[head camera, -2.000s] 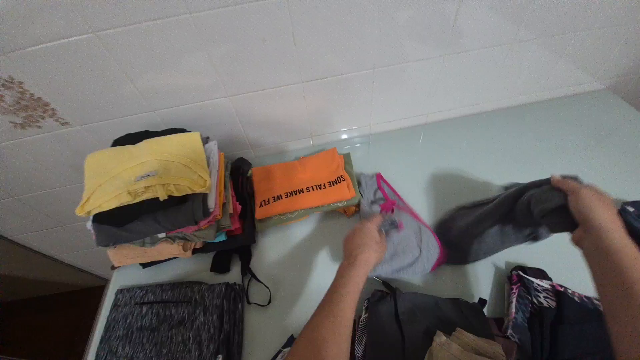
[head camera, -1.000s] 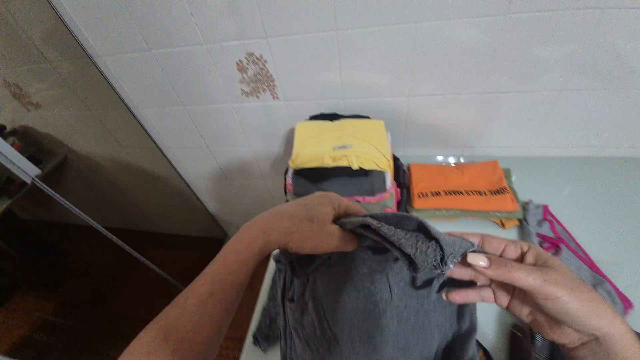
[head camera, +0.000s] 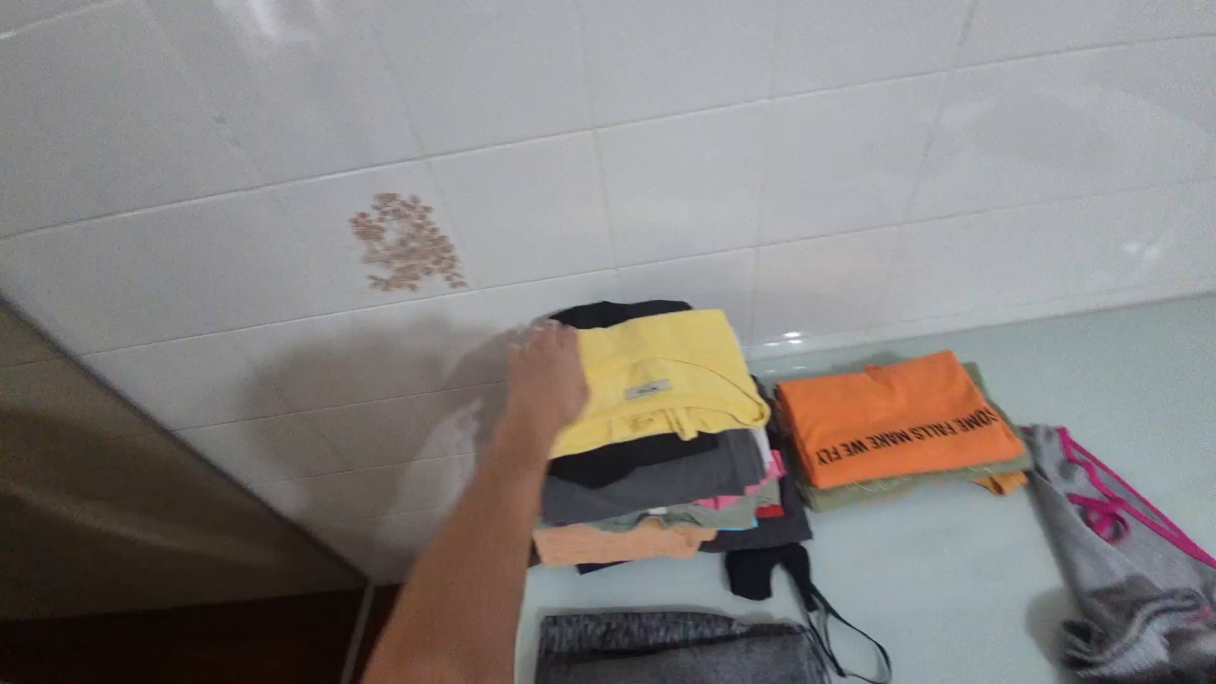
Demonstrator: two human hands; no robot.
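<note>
My left hand (head camera: pixel 549 375) reaches up to the left edge of a folded yellow shirt (head camera: pixel 665 380), the top piece of a tall stack of folded clothes against the tiled wall. Its fingertips are blurred and partly hidden behind the hand, so whether they grip the cloth cannot be told. Beneath the yellow shirt lie black, dark grey (head camera: pixel 655 489), pink, green and peach (head camera: pixel 622 544) pieces. My right hand is out of view. Right of the stack, a folded orange shirt (head camera: pixel 893 418) with black lettering rests on a green garment (head camera: pixel 855 492).
A grey garment with pink trim (head camera: pixel 1092 532) lies at the right of the pale table (head camera: pixel 931 579). A folded heathered grey garment (head camera: pixel 665 651) is at the front, beside a black strap (head camera: pixel 855 632). The white tiled wall (head camera: pixel 684 199) stands behind; dark floor shows at lower left.
A second ago both hands held up a dark grey garment; now my left hand is at the yellow shirt and my right hand has left the view. The view has shifted.
</note>
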